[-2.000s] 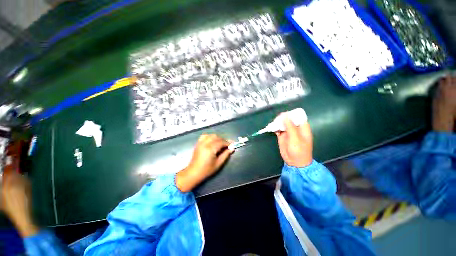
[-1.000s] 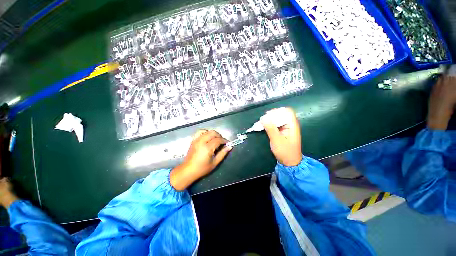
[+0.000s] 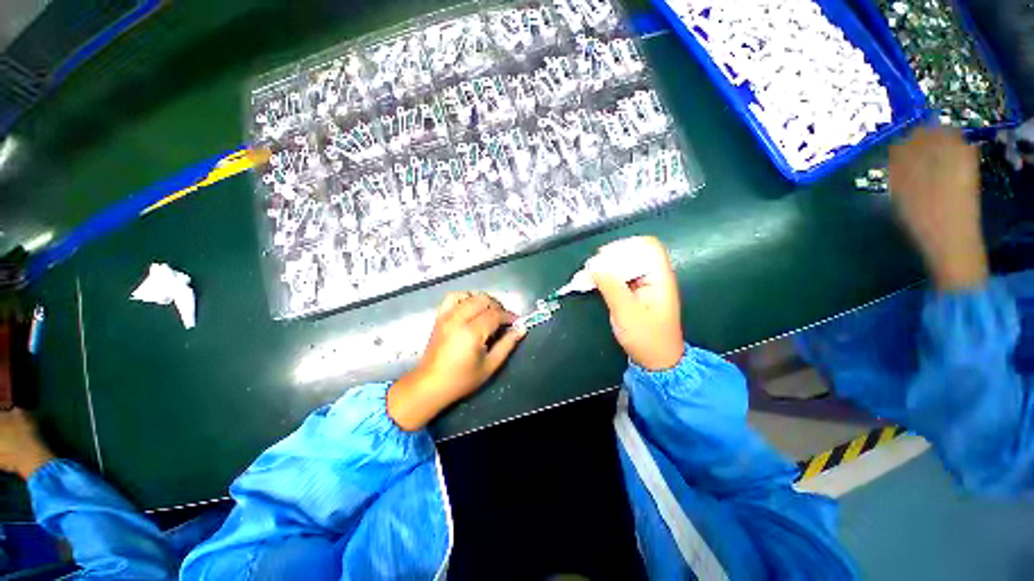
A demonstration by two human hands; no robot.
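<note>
My left hand [image 3: 454, 350] pinches a small white and silvery workpiece [image 3: 535, 317] by its left end, just above the bench near its front edge. My right hand [image 3: 644, 304] holds a white glue bottle [image 3: 621, 263] tilted to the left. Its thin greenish tip is at the upper right end of the workpiece; whether they touch is too small to tell. A clear tray [image 3: 476, 263] with rows of small workpieces lies just beyond my hands.
A blue bin [image 3: 782, 168] of white parts and a blue bin [image 3: 1002, 82] of green and silvery pieces stand at upper right. Another person's hand [image 3: 937, 204] is near them. A crumpled wipe [image 3: 168, 291] lies left. Another person's hand [image 3: 18, 443] shows at the left edge.
The neighbour's hand at right has moved up and left to the bins. Since the oldest frame, the small piece below the wipe is gone from view. My hands keep nearly the same pose.
</note>
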